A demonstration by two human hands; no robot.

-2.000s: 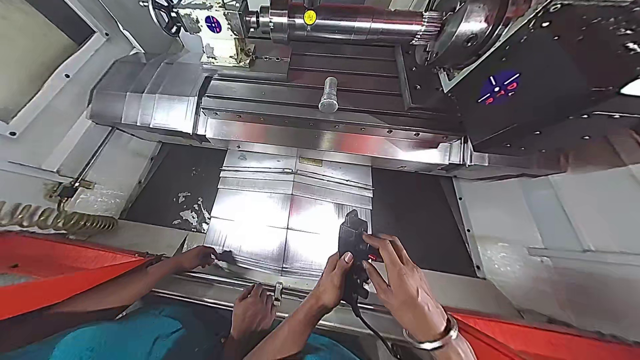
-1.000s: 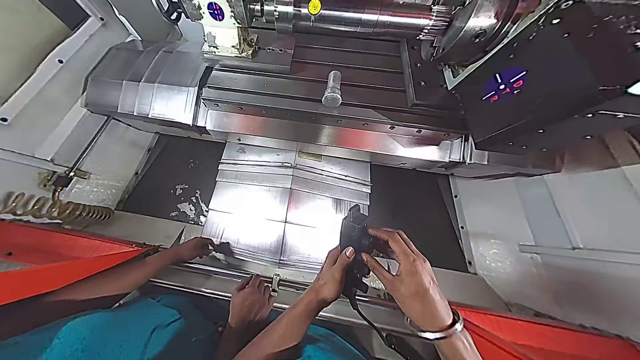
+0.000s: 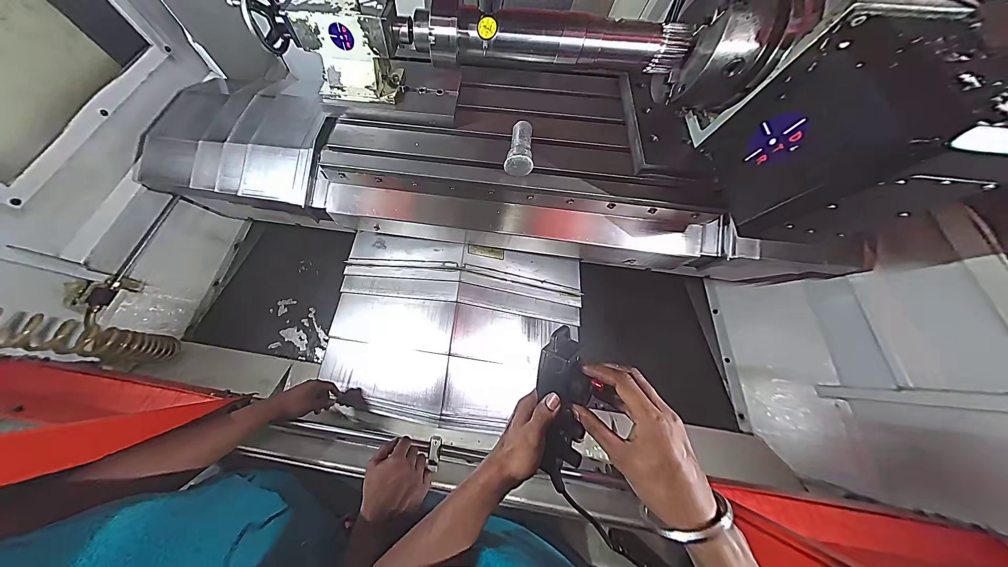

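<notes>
A black corded handheld control pendant [image 3: 557, 394] is upright at the lower middle, over the steel way cover. My left hand [image 3: 526, 441] grips its near left side, thumb on its face. My right hand [image 3: 642, 441], with a metal bangle at the wrist, has its thumb and fingers spread around a knob on the pendant's right side, where a small red light shows. Part of that knob is hidden by the fingers. The cord hangs from the pendant's lower end.
Ahead lies a slotted machine table [image 3: 543, 126] with a small clear bottle [image 3: 520, 148], a long metal shaft [image 3: 551, 38], a tailstock [image 3: 354, 55] and a chuck [image 3: 732, 59]. A co-worker's hands [image 3: 307, 399] are at the front rail, left. A coiled hose [image 3: 102, 339] hangs left.
Both my hands stay at the pendant, with small finger shifts of the right hand. The co-worker's hands remain near the rail.
</notes>
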